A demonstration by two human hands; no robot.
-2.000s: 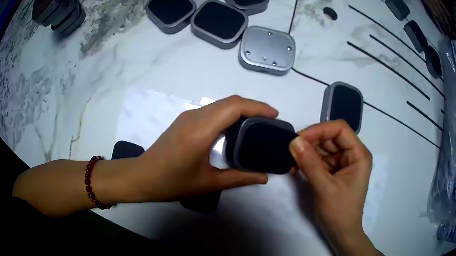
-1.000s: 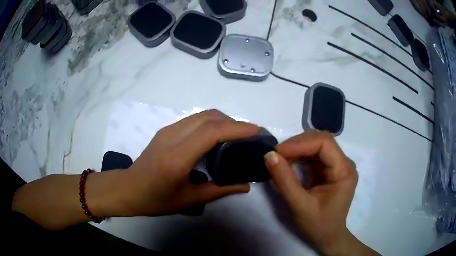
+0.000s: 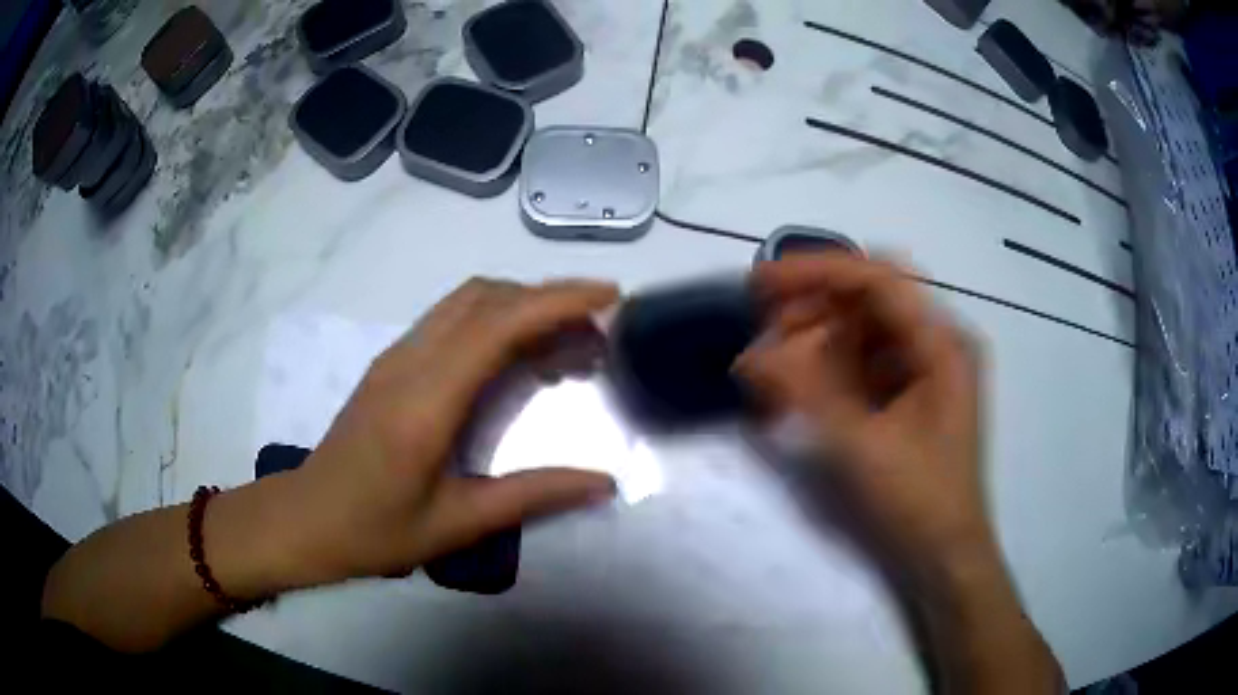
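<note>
My right hand (image 3: 876, 360) holds a blurred black-faced housing (image 3: 683, 353) by its right side, above the white backing sheet (image 3: 319, 360). My left hand (image 3: 435, 421) is just left of it, thumb and fingers apart, with bright glare on the sheet between them. A black adhesive pad (image 3: 478, 559) lies under my left hand, and another pad (image 3: 278, 459) shows beyond my wrist. A bare silver housing (image 3: 591, 177) lies past my hands, screws up. A padded housing (image 3: 812, 245) is partly hidden behind my right hand.
Several padded housings (image 3: 466, 130) are grouped beyond. Brown-faced pieces (image 3: 188, 57) stand at the far left. A clear plastic bag (image 3: 1174, 326) lies along the right edge. Loose dark grey pieces (image 3: 1016, 59) are at the far right, past the table's grooves and round hole (image 3: 752, 56).
My left hand has let go of the black-faced housing, which is now in my right hand. The view has shifted, so the table things appear further left and more housings show at the back.
</note>
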